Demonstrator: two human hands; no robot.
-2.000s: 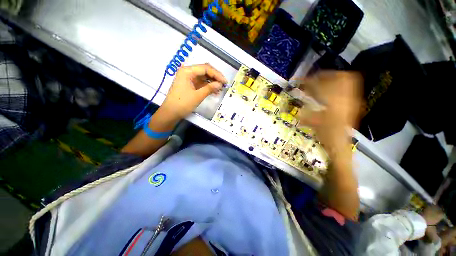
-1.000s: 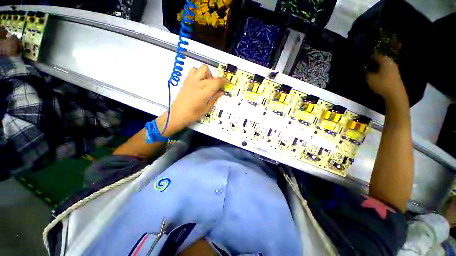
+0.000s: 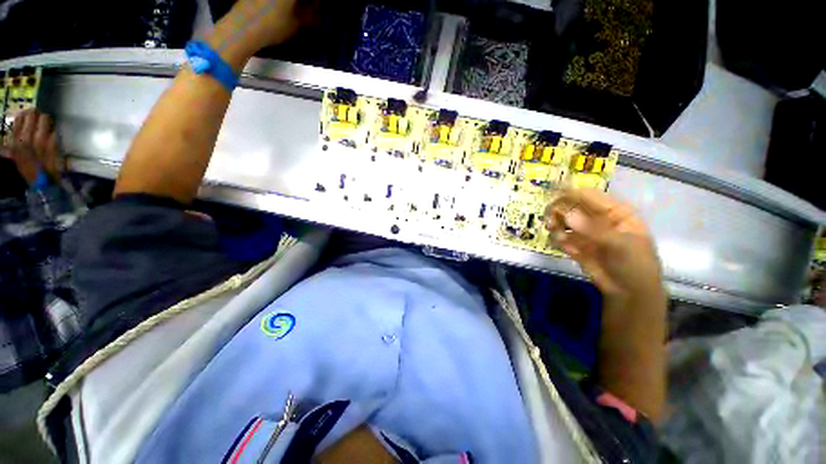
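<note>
The pale cream circuit board panel (image 3: 417,186) lies on the conveyor rail in front of me. Yellow block components (image 3: 442,132) and black parts stand in a row along its far side. My right hand (image 3: 602,231) is over the right end of the panel, fingers curled together and slightly blurred; whether a small part is between the fingertips cannot be told. My left hand (image 3: 272,18) reaches over the far side of the rail at the top edge, partly cut off and dark at the fingers. The blue wrist strap (image 3: 211,65) is on my left wrist.
Beyond the rail (image 3: 263,136) stand black bins of blue components (image 3: 389,41), silver-grey components (image 3: 494,71) and gold-brown components (image 3: 611,45). Another person's hand (image 3: 34,143) is at a board (image 3: 20,89) at the far left. A white sleeve (image 3: 761,362) shows at the lower right.
My left hand has moved from the panel's left end up and away beyond the rail. My right hand has come back from the gold-brown bin to over the panel. The view has shifted.
</note>
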